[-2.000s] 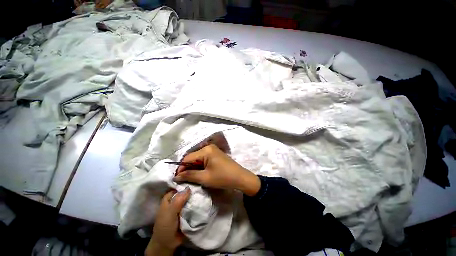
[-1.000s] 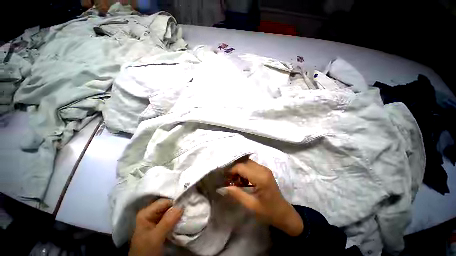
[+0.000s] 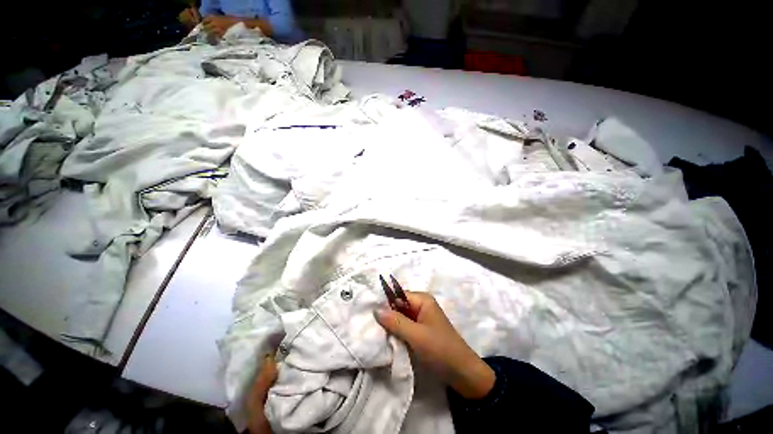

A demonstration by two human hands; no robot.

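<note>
A crumpled off-white garment lies in a heap in front of me. A part of it with a round metal snap button and stitched seams faces up between my hands; a second button shows at its left edge. My right hand holds reddish-handled thread snips, dark blades apart and pointing up and away, beside the cloth. Its thumb lies at the cloth's edge. My left hand is at the cloth's lower left, mostly hidden behind it, gripping the bunched fabric.
More pale garments are heaped at the left and far left on the white table, which has a dark joint line. Dark cloth lies at the right edge. A person in a light-blue top is at the far side, hands on the pile.
The cloth is turned so the buttons face up. My right hand has come out from the fold with the snips now showing. The left hand is more hidden. The camera view has shifted slightly.
</note>
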